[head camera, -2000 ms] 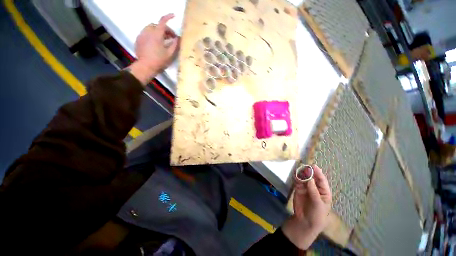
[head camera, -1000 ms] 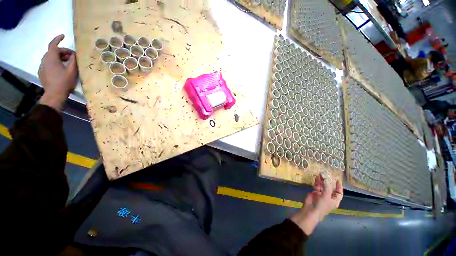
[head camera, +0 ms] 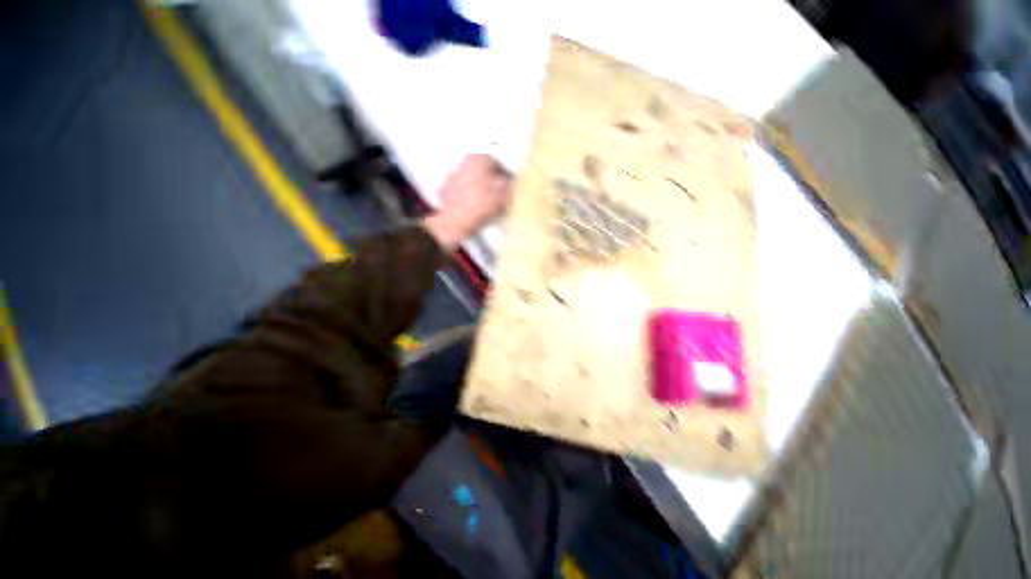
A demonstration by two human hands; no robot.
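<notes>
The tan work board [head camera: 611, 339] lies at an angle on the white table, blurred by motion. A small cluster of pale rings [head camera: 599, 221] stands on its far left part. The bright pink device [head camera: 698, 359] with a white patch sits near its right edge. My left hand [head camera: 475, 195] is at the board's left edge; it is blurred, so its fingers and whether it holds anything cannot be made out. My right hand is out of the picture.
A ring-filled board [head camera: 848, 441] lies to the right of the work board, with more boards beyond it. A crumpled blue cloth [head camera: 421, 23] is on the far part of the white table [head camera: 808, 271]. A dark floor with yellow lines shows at left.
The view has swung, so the work board appears further right. My right hand, earlier over the near edge of the ring-filled board, has left the picture. My left hand stays by the work board's left edge.
</notes>
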